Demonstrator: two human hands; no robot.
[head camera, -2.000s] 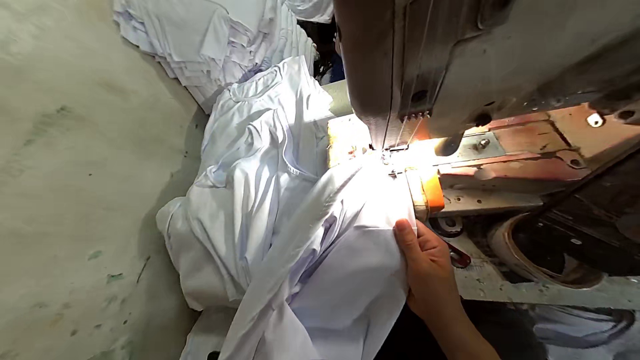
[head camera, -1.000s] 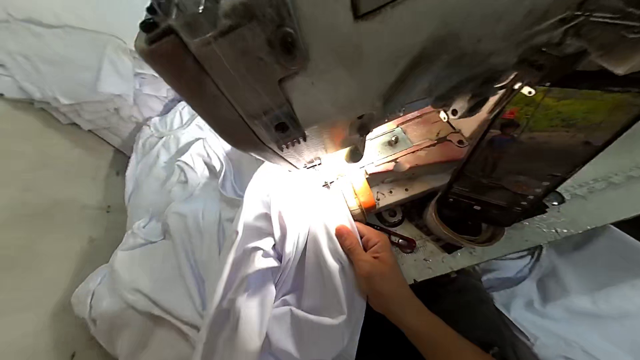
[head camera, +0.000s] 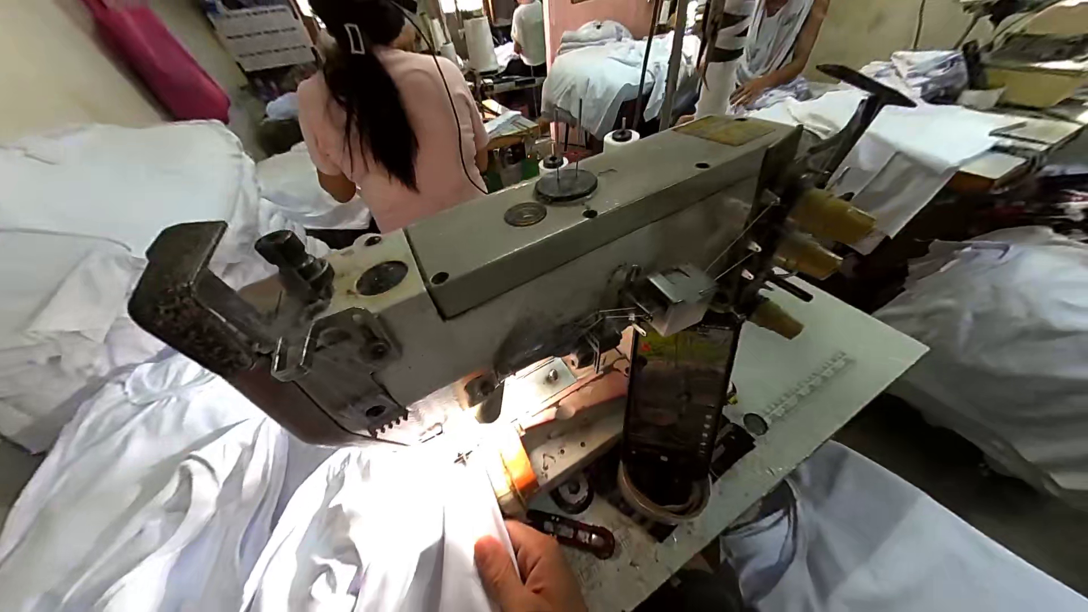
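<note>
My right hand (head camera: 531, 568), at the bottom centre, pinches the edge of a white fabric garment (head camera: 382, 518) between thumb and fingers. The garment runs up to the brightly lit needle area of an industrial sewing machine (head camera: 595, 229), whose grey head spans the middle of the view. Close above my hand is an orange part (head camera: 516, 463) at the machine bed. A red-and-black tool (head camera: 574, 534), perhaps a folding knife or a snipper, lies just right of my fingers. The glare hides the needle and the stitching. My left hand is not in view.
A smartphone (head camera: 680, 399) stands in a round holder (head camera: 667, 501) on the white machine table (head camera: 824, 357). White fabric is heaped at left (head camera: 110, 195) and right (head camera: 1011, 340). Beyond the machine, a person in a pink top (head camera: 408, 127) faces away; another person's arm (head camera: 795, 51) is over white cloth.
The view has swung up and to the right, bringing the machine's top and the room into sight. My right hand still grips the garment's edge beside the needle area.
</note>
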